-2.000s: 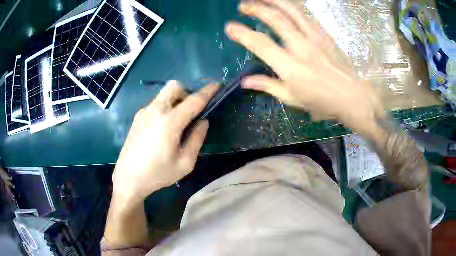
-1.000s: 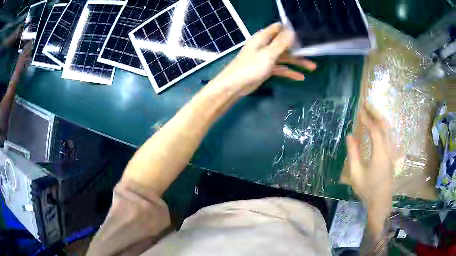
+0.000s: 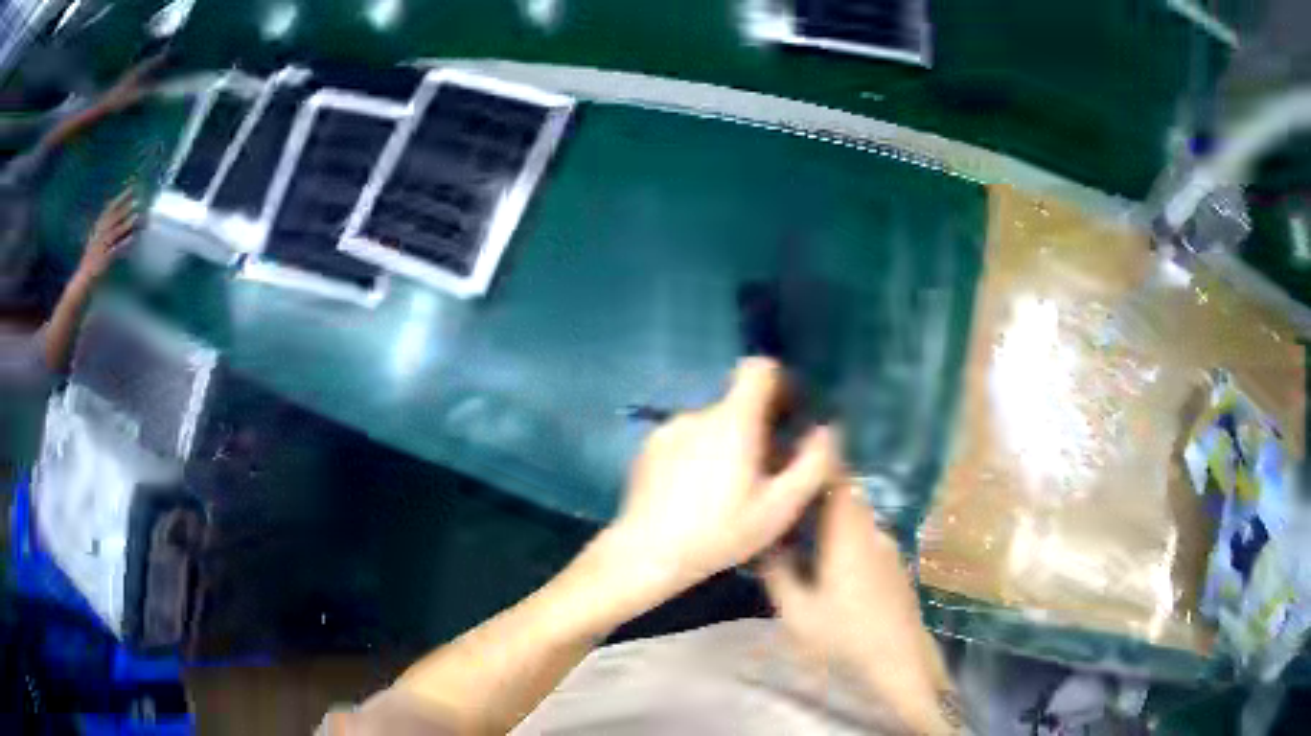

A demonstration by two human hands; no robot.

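Observation:
My left hand (image 3: 705, 482) is closed around a dark, blurred object (image 3: 787, 417) over the near edge of the green bench (image 3: 633, 302). My right hand (image 3: 858, 597) is directly beside it, nearer my body, its fingers around the lower part of the same object. Blur hides what the object is; a dark part sticks out beyond my left fingertips. A small dark wire-like piece (image 3: 650, 413) shows left of my left hand. Several solar panels (image 3: 457, 184) lie overlapping on the bench at the left.
Another solar panel (image 3: 863, 23) lies on the far surface behind the pale rail (image 3: 690, 104). A shiny tan mat (image 3: 971, 503) and a patterned cloth (image 3: 1248, 532) are at the right. Another person's hands and arms (image 3: 108, 237) are at far left, above a grey box-shaped device (image 3: 89, 496).
My left hand has left the panel it held at upper right and come back towards my body. My right hand has moved left off the mat to join it. The view has shifted.

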